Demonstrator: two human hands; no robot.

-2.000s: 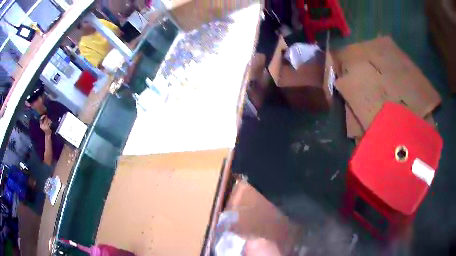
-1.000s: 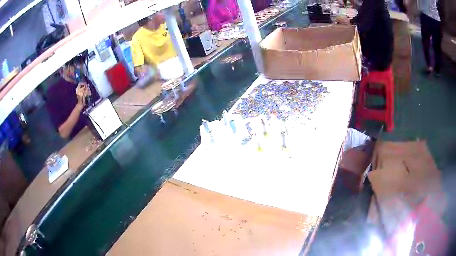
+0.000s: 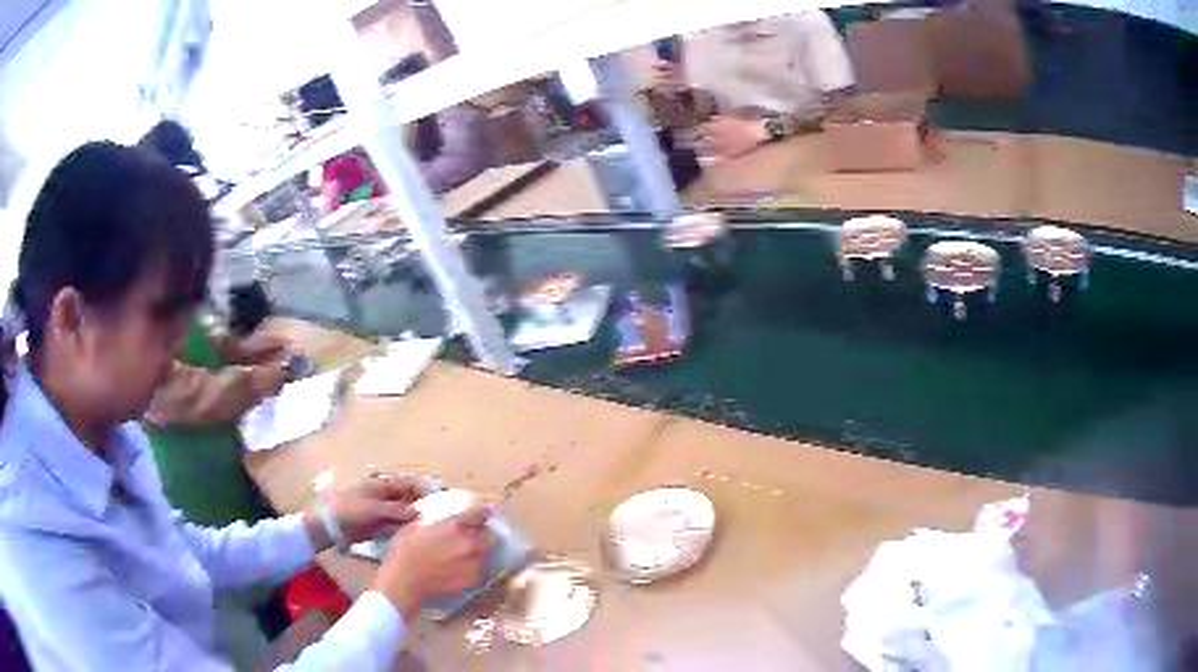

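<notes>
Neither of my hands can be made out. A crumpled white rag (image 3: 933,597) with a red-pink tip lies on the tan bench (image 3: 788,525) at the lower right. Bluish translucent material (image 3: 1097,630) lies against its right side, blurred and cut off by the edge. A pale round disc (image 3: 661,532) lies left of the rag, near the middle of the bench. A second, shinier round disc (image 3: 545,600) lies further left, by a seated person's hands. A flat pale pinkish shape (image 3: 736,646) at the bottom edge is too blurred to name.
A seated person in a light blue shirt (image 3: 79,551) at the left handles a whitish piece. Beyond the bench runs the green belt (image 3: 841,368), carrying several footed copper discs (image 3: 962,267), a white plate (image 3: 558,322) and a copper-coloured plate (image 3: 652,326). A white post (image 3: 434,236) stands between.
The view has swung from the bench end with the white sheet and red stool to the seated person and rag. The dark red bottle seen two seconds ago is out of view.
</notes>
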